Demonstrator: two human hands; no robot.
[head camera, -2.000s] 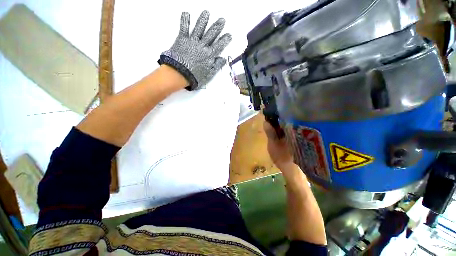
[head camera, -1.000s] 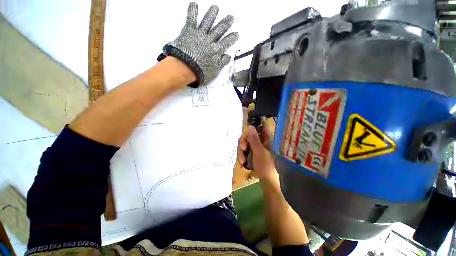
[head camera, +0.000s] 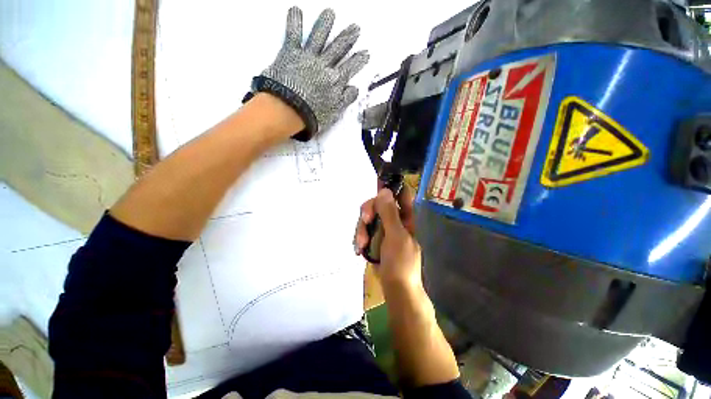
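Note:
My left hand (head camera: 316, 76), in a grey chainmail glove with a dark wrist band, lies flat with fingers spread on the white paper marker (head camera: 273, 257). My bare right hand (head camera: 390, 232) is closed around the dark machine handle (head camera: 374, 238). The straight knife cutting machine (head camera: 561, 179), with its blue and grey motor, label and yellow warning triangle, fills the right side. Its narrow metal parts stand at the marker's right edge, beside my gloved fingers. The blade and base plate are hidden or too unclear to tell.
A long brown wooden ruler (head camera: 145, 93) lies on the paper, partly under my left forearm. A grey-beige slab (head camera: 74, 148) lies at the left, another (head camera: 25, 351) at the lower left. A strip of brown table (head camera: 373, 287) and green floor (head camera: 380, 335) show below my right hand.
The machine has turned and looms larger, its label now facing me. My right hand on the handle has shifted left. My gloved hand has stayed nearly in place on the paper.

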